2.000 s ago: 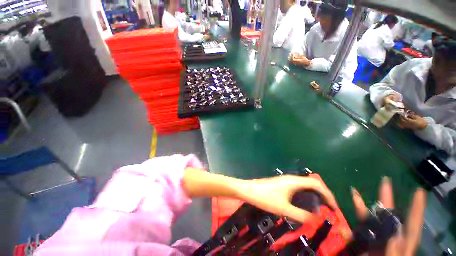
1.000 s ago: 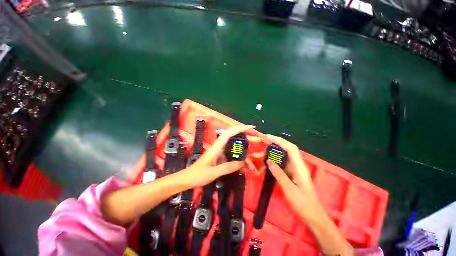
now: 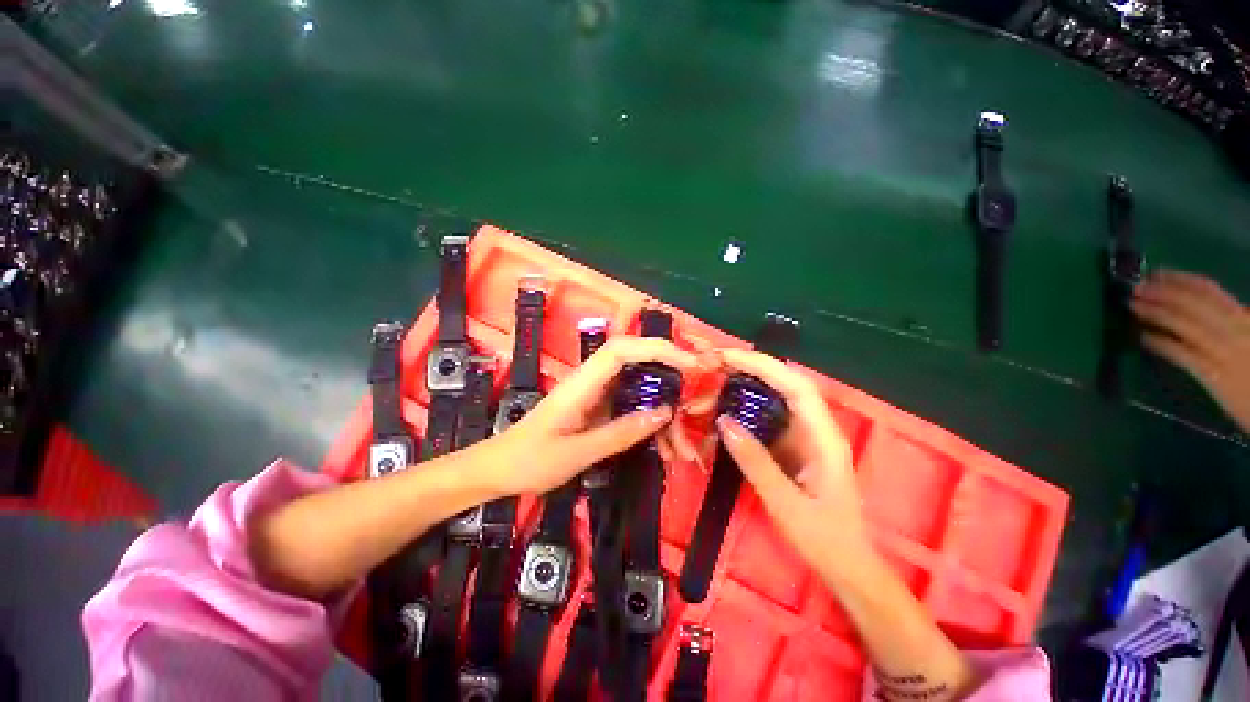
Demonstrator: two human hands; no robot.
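My left hand (image 3: 590,418) holds a smartwatch (image 3: 643,392) by its case, screen up, lit with bluish-white marks. My right hand (image 3: 795,432) holds a second smartwatch (image 3: 753,409) the same way, its strap hanging down over the tray; its screen shows similar marks. The hands are close together above the orange-red compartment tray (image 3: 1008,514). Several watches lie face down in the left part of the tray, such as one watch back (image 3: 546,572) with a dark round sensor window.
Two watches lie beyond the tray, one (image 3: 994,209) at upper right and one (image 3: 1124,261) farther right. Another person's hand (image 3: 1201,329) is beside the farther one. Striped slips (image 3: 1149,645) lie at lower right. A dark tray of shiny pieces (image 3: 55,254) is at left.
Both held watches' screens have changed from yellow-green bars to bluish-white marks. My hands stay over the tray. Another person's hand has come in at the right edge.
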